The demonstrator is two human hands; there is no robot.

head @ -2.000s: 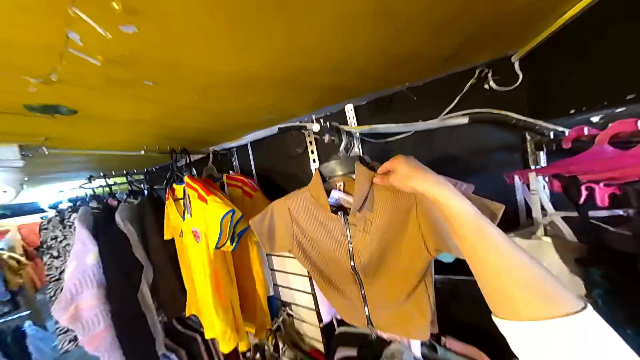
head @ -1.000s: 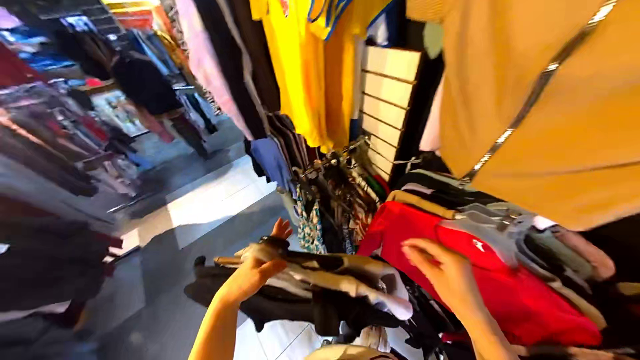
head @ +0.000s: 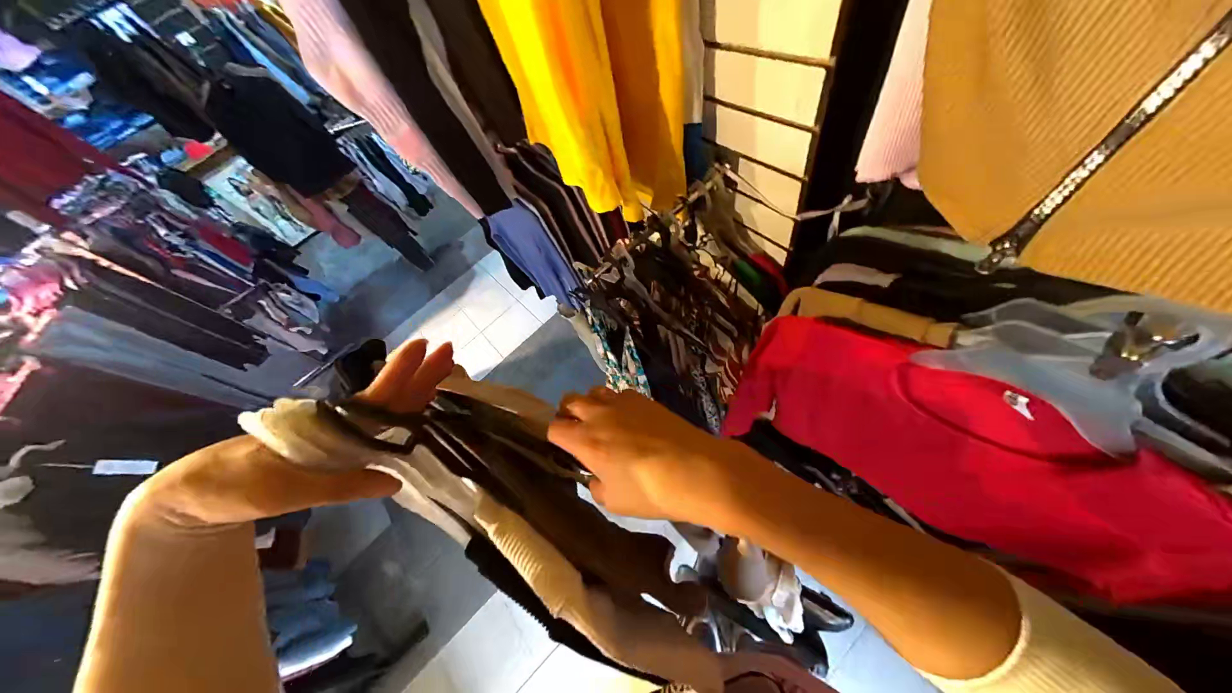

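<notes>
A bundle of brown, black and cream garments (head: 568,520) lies slanting across the lower middle, some on hangers. My left hand (head: 337,452) is wrapped around the upper left end of the bundle, with cream and dark cloth between thumb and fingers. At the bundle's upper right edge, my right hand (head: 635,452) has its fingers bent against the dark cloth; whether they pinch a piece is hidden. Right of that hand, a red shirt (head: 924,433) is spread over other clothes. A tan ribbed top (head: 1068,125) with a zip hangs at the upper right.
Yellow shirts (head: 597,96) hang at the top middle beside a wire grid panel (head: 770,106). Patterned garments (head: 693,327) hang below them. Clothes racks (head: 192,250) fill the left background. A clear plastic hanger (head: 1049,366) rests on the red shirt. Grey floor tiles (head: 500,318) show between.
The view has tipped down from the hanging tan top. My right hand, at the tan top's collar two seconds ago and over the red shirt one second ago, is now at the bundle.
</notes>
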